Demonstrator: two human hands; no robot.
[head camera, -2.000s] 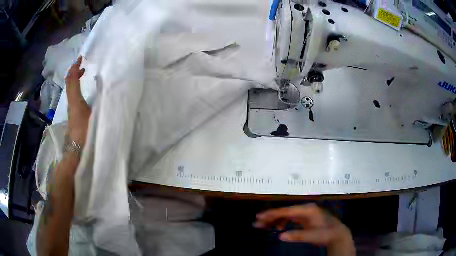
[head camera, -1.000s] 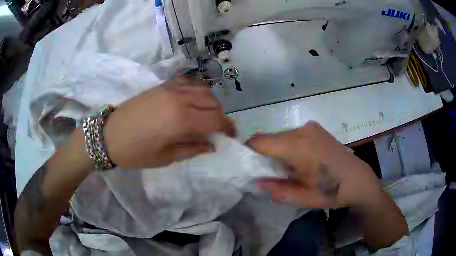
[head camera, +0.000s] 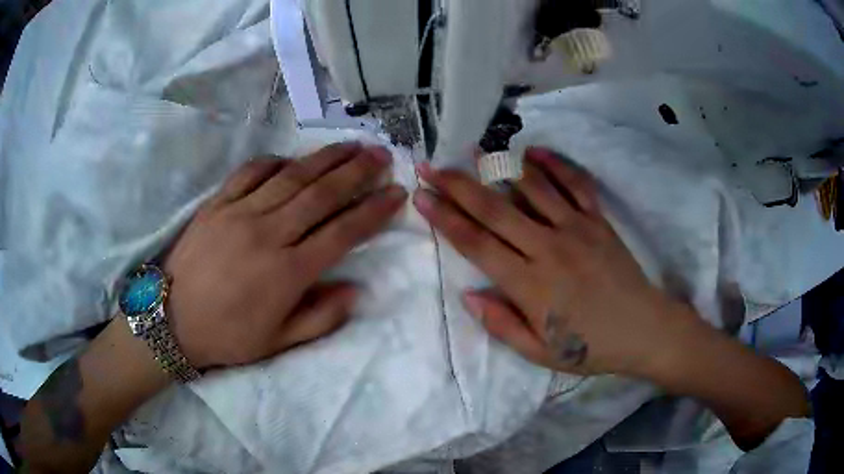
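White garment cloth (head camera: 370, 407) is spread over the machine bed and hangs down in front. A thin dark seam (head camera: 442, 305) runs from the needle area towards me, between my hands. My left hand (head camera: 268, 250) lies flat, palm down, on the cloth left of the seam, with its fingertips close to the presser area. My right hand (head camera: 546, 259) lies flat on the cloth right of the seam, its fingertips below the machine head (head camera: 398, 56). The foot and needle are too blurred and partly hidden to make out clearly.
Cream ribbed knobs (head camera: 583, 48) stick out from the machine head. A white upright strip (head camera: 298, 69) stands left of it. The white machine bed (head camera: 740, 111) shows at the right, with yellow-orange handles (head camera: 829, 196) at its far edge.
My hands have parted from the bunched cloth they held together and now lie on either side of the seam. The cloth is spread out, and the machine head appears closer.
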